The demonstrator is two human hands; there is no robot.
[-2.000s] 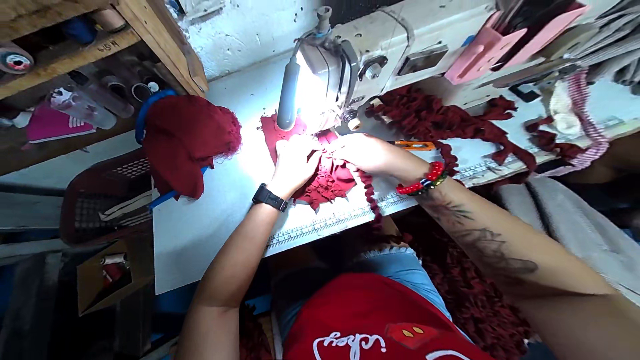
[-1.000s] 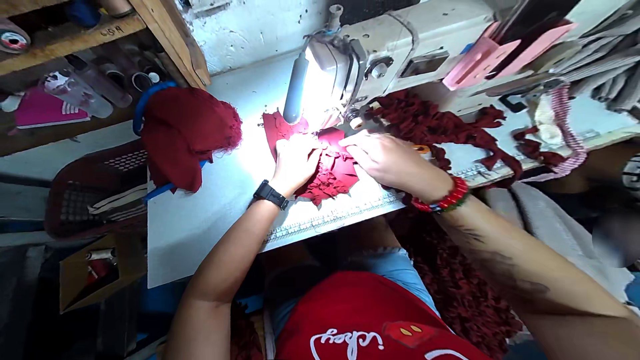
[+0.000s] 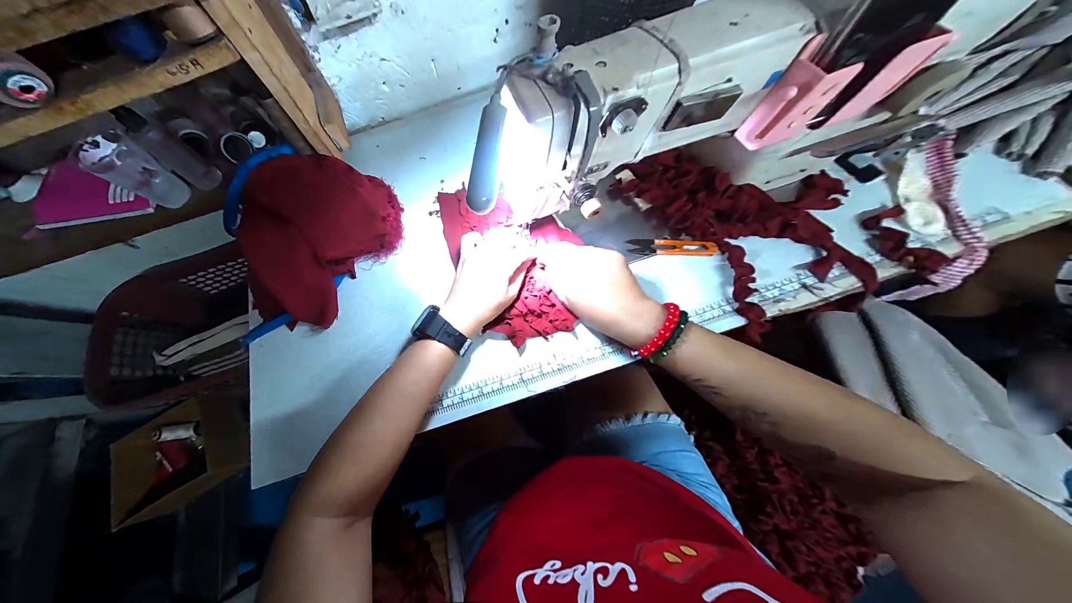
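A red ruffled fabric piece (image 3: 536, 310) lies on the white sewing table under the bright lamp of a sewing machine (image 3: 620, 100). My left hand (image 3: 488, 272), with a black watch on the wrist, presses on the fabric just in front of the needle area. Close beside it, my right hand (image 3: 586, 285), with red and dark bead bracelets, has its fingers on the same fabric; glare hides the fingertips and the needle. Orange-handled thread snips (image 3: 674, 247) lie right of my right hand. A heap of red ruffled strips (image 3: 712, 201) lies behind the snips.
A dark red cloth (image 3: 301, 234) hangs over a blue hoop at the table's left. Beyond it stand a plastic basket (image 3: 109, 335) and a wooden shelf (image 3: 201, 63) with thread spools. A printed ruler (image 3: 519, 377) runs along the front edge. Pink holders (image 3: 804, 96) sit behind the machine arm.
A ruffled strip hung over the table's front edge by my right hand two seconds ago and is gone from there. My right hand moved right, then came back in beside my left hand.
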